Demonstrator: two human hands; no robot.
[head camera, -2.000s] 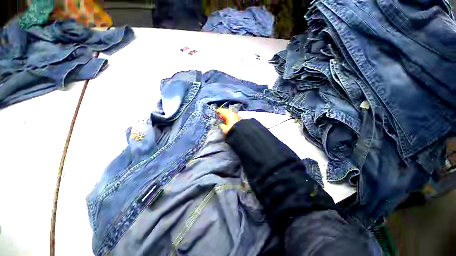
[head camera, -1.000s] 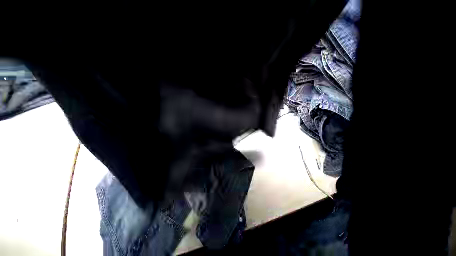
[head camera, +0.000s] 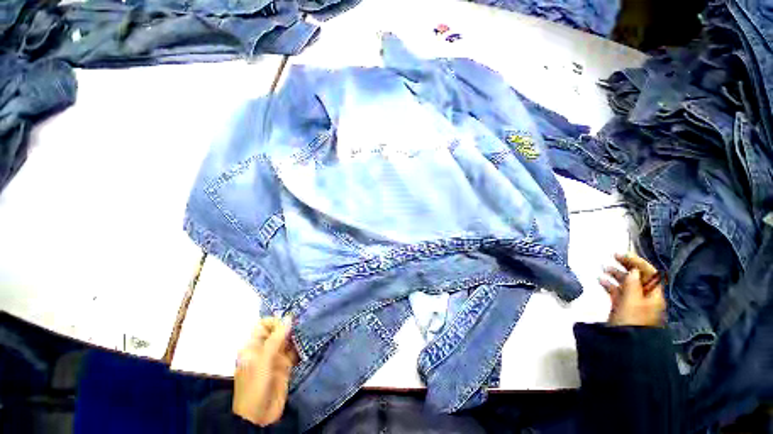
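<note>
A faded blue denim jacket lies spread on the white table with its hem band towards me. A yellow embroidery patch shows on its right part. Two denim pieces hang from under the hem to the table's front edge. My left hand holds the hem's left corner between thumb and fingers. My right hand is to the right of the jacket, raised and slightly blurred, fingers apart and not touching it. No snips can be made out in it.
A large denim pile stands at the right, beside my right hand. Other denim garments lie at the far left. More denim is at the far edge. Small red and dark scraps lie on the far tabletop.
The dark shape that blocked the view a second ago is gone. The jacket now lies spread out, with its hem nearer me. Both hands now show at its sides.
</note>
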